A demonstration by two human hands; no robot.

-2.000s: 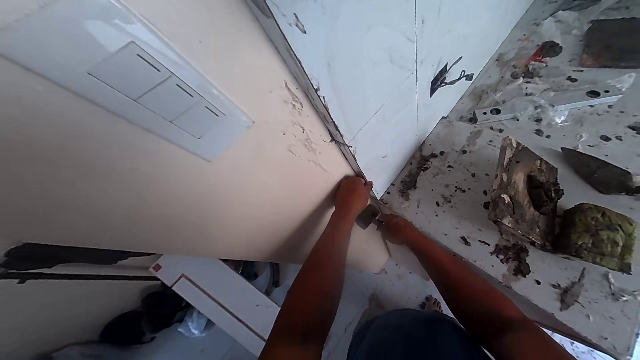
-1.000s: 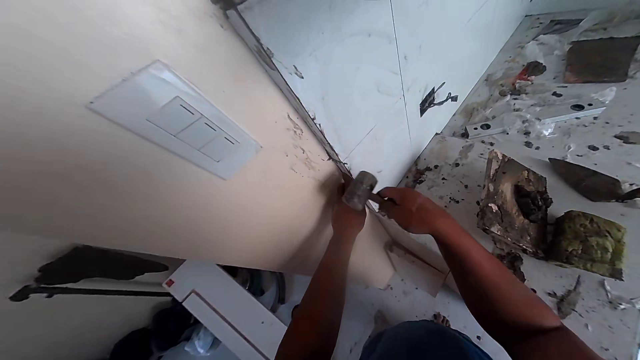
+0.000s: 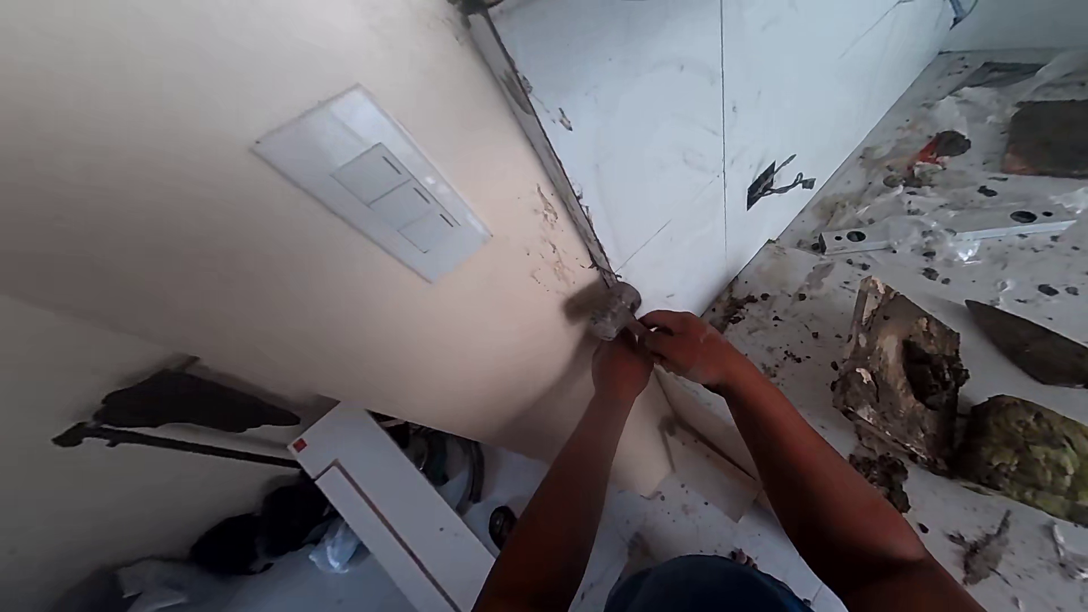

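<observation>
My right hand [image 3: 687,344] grips the handle of a short hammer [image 3: 614,313], whose dull metal head lies across the wall corner just above my left hand. Close under it, my left hand [image 3: 622,367] is closed at the same corner; what it holds is hidden by the hammer head and the fingers. Above both hands runs the rough edge strip [image 3: 544,140] between the cream wall [image 3: 476,340] and the white tiled wall [image 3: 654,127]. Chipped marks show on the cream wall beside the strip.
A switch plate [image 3: 374,183] is on the cream wall. On the debris-strewn ledge at right lie a spirit level [image 3: 1003,228], a pointing trowel [image 3: 1033,344], a mortar-caked block [image 3: 892,374] and a greenish sponge-like block [image 3: 1028,455]. Wires stick out of a tile cutout [image 3: 762,185]. A white box [image 3: 391,510] stands below left.
The hammer head, low between my hands two seconds ago, is now above my left hand at the strip. My right hand has risen close to my left hand.
</observation>
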